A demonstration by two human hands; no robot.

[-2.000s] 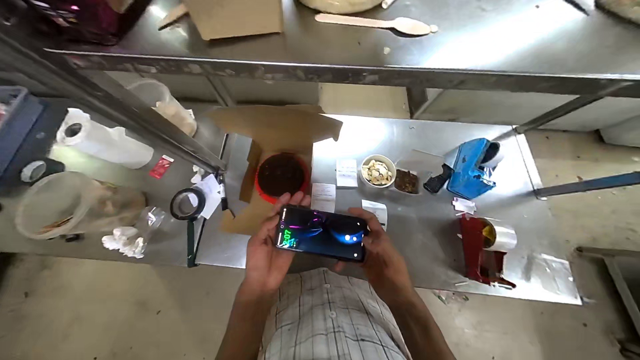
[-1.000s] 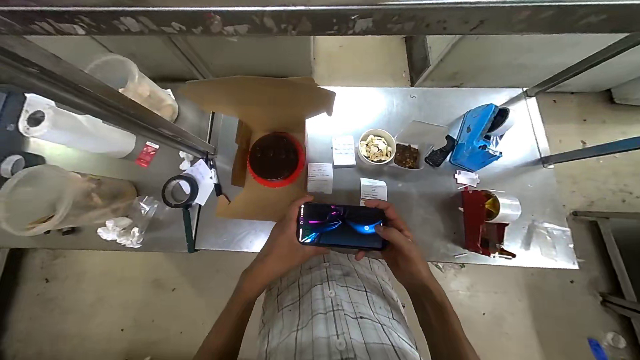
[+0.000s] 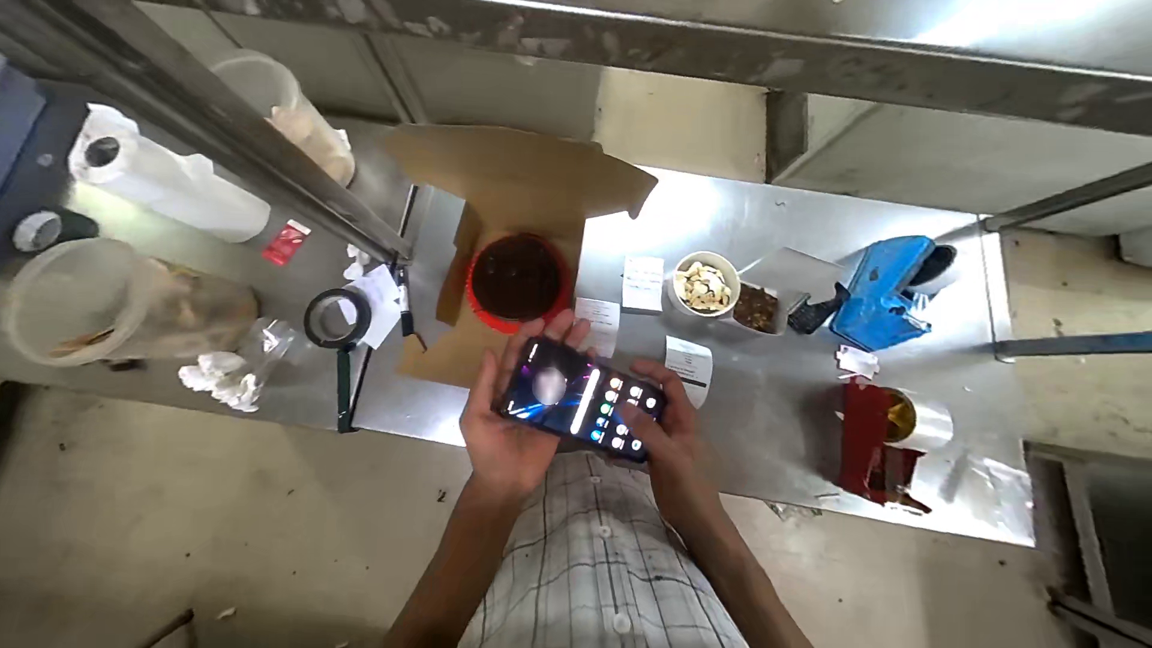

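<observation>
A smartphone (image 3: 583, 400) with a lit screen of app icons lies sideways between both hands, in front of my body. My left hand (image 3: 517, 423) cups its left end from below. At the right end, my right hand (image 3: 670, 423) grips the edge, its thumb over the icons. Just beyond the phone, a dark round cake (image 3: 516, 277) in a red fluted holder stands in an open cardboard box (image 3: 504, 180). Printed paper slips (image 3: 643, 283) lie right of the box, beside a paper cup of pale flakes (image 3: 706, 284) and a small container of brown bits (image 3: 757, 309).
Blue (image 3: 882, 290) and red (image 3: 864, 441) tape dispensers stand on the steel table's right side. Leftward are a black tape roll (image 3: 337, 318), crumpled tissue (image 3: 220, 380), plastic tubs (image 3: 72, 301) and a paper towel roll (image 3: 171, 180). A metal shelf edge (image 3: 630, 40) crosses above.
The phone's screen has changed from a mostly dark picture to rows of icons. My right thumb has moved onto the screen. The phone has tilted, its right end now nearer my body.
</observation>
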